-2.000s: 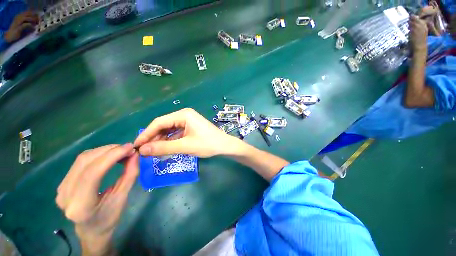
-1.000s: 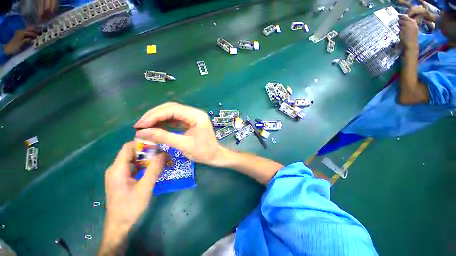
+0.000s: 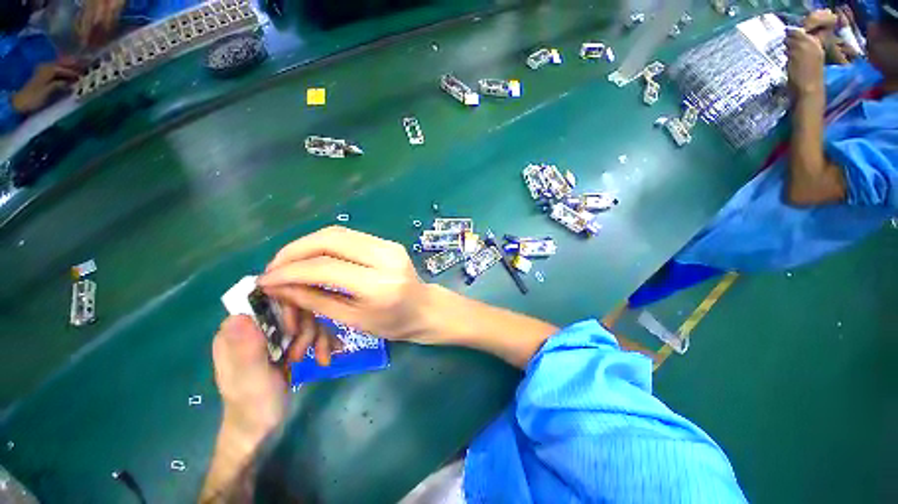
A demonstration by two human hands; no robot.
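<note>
My left hand grips a part-assembled device housing, dark inside, with a white flat tab sticking out at its upper left end. My right hand reaches over from the right, its fingertips at the housing's upper end; whether they pinch a small part cannot be told. The blue parts tray, holding a heap of tiny white frames, lies partly hidden under my hands.
Unit piles lie right of the tray, with a dark thin stick. Single units and a yellow sticker lie on the far strip. A black cable end is at lower left. Another person's arm is at right.
The housing has turned in my left hand, now showing its dark inside and white tab. My right fingertips have moved onto its upper end. Units on the far strip have shifted slightly right.
</note>
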